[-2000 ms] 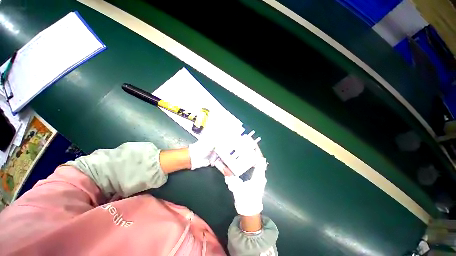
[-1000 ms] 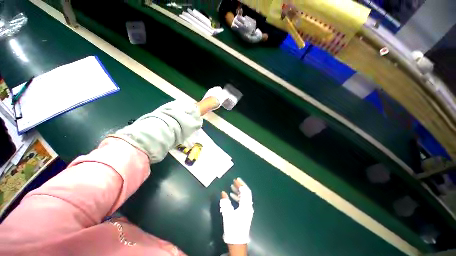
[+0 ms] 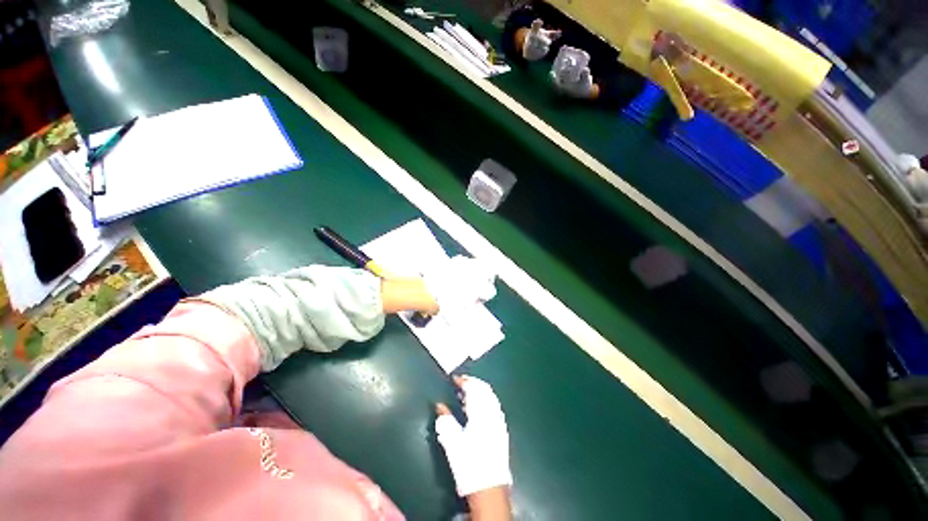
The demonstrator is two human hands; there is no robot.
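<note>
My left hand, in a white glove, is over the white paper sheets and hides part of the hammer. It looks open, with no unit seen in it, but it blends into the paper. The hammer shows its black grip and a bit of yellow shaft to the left of my wrist. A pale grey blocky unit sits on the dark conveyor belt, beyond the cream edge line. My right hand, gloved, is open and empty over the green bench, just below the paper.
More blurred units are spaced along the belt. A clipboard with a white form lies at left, with a phone on papers beside it. Across the belt are another person's gloved hands and a shelf with yellow covering.
A second ago my left hand held the unit over the belt; now the unit is released there and the hand is back over the paper. Before that, both hands held a unit. The view has shifted.
</note>
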